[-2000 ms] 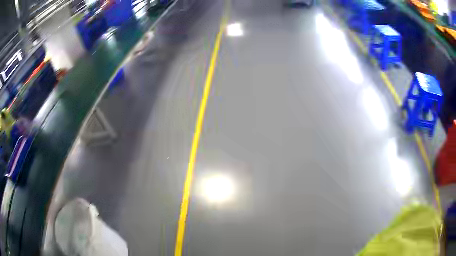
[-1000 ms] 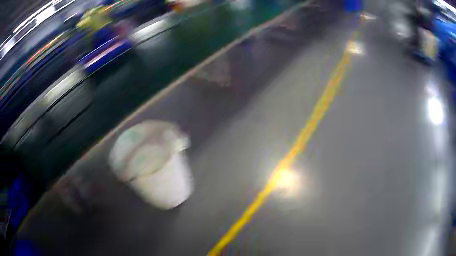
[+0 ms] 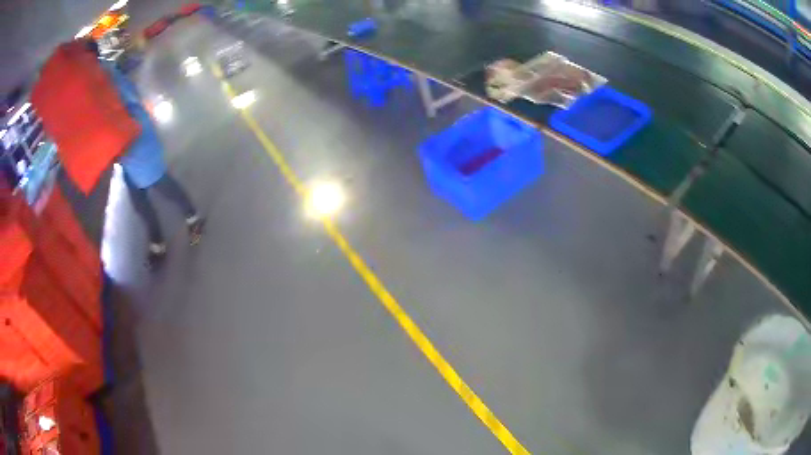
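Note:
Neither of my hands is in the picture. Nearest in front of me, a white bin (image 3: 756,391) with stains and some content on top stands on the floor at the lower right, cut off by the edge. A blue crate (image 3: 485,182) with something dark red inside stands on the floor beside the green bench (image 3: 711,169). On the bench are a shallow blue tray (image 3: 602,123) and a crumpled clear bag with brownish content (image 3: 556,78).
Stacked red-orange foam trays (image 3: 44,293) stand at the left edge. A person (image 3: 142,160) beyond them carries a large red sheet (image 3: 84,115). A blue stool (image 3: 378,78) is by the bench. A yellow line (image 3: 382,298) crosses the grey floor.
The view has swung round: the white bin has shifted from left to lower right, and the blue crate, tray stacks and person with the red sheet now show. The yellow-green shape at lower right is gone.

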